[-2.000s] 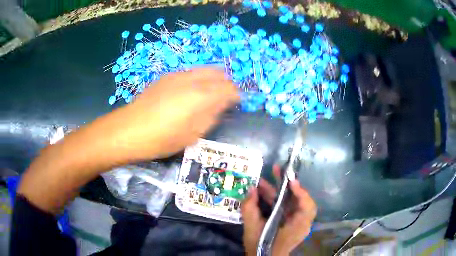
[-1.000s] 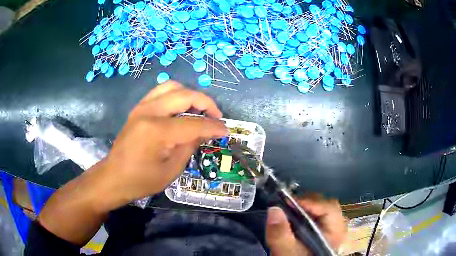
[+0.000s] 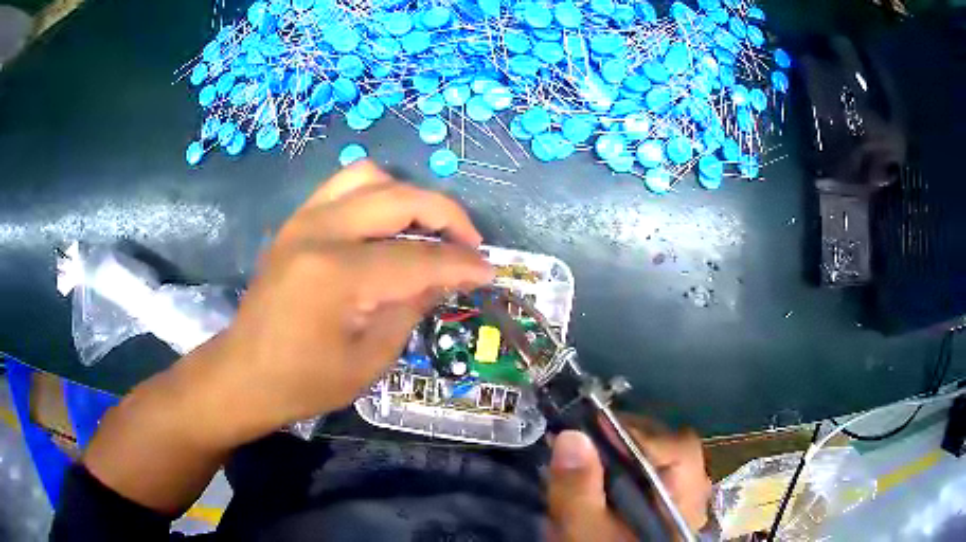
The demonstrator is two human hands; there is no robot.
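The white open socket housing (image 3: 466, 428) lies at the bench's near edge, with a green circuit board (image 3: 508, 367) and a yellow block (image 3: 487, 344) inside. My left hand (image 3: 360, 286) is over its left and upper part, fingertips pinched at the upper contact strips; whatever they hold is hidden. My right hand (image 3: 636, 476), low in the picture, grips the dark soldering iron (image 3: 593, 423) like a pen. Its metal tip reaches over the board toward my left fingertips. A big pile of blue disc components (image 3: 508, 64) lies beyond the housing.
A bagged white cord (image 3: 143, 307) lies left of the housing. A black box (image 3: 922, 233) and a dark metal holder (image 3: 844, 233) stand at the right. A pale cable (image 3: 900, 413) crosses the lower right. A clear bag (image 3: 794, 492) is below the bench edge.
Since two seconds ago, my left hand has come from the disc pile to the housing, and my right hand has brought the iron over the board. Over the last second both hands have shifted only slightly.
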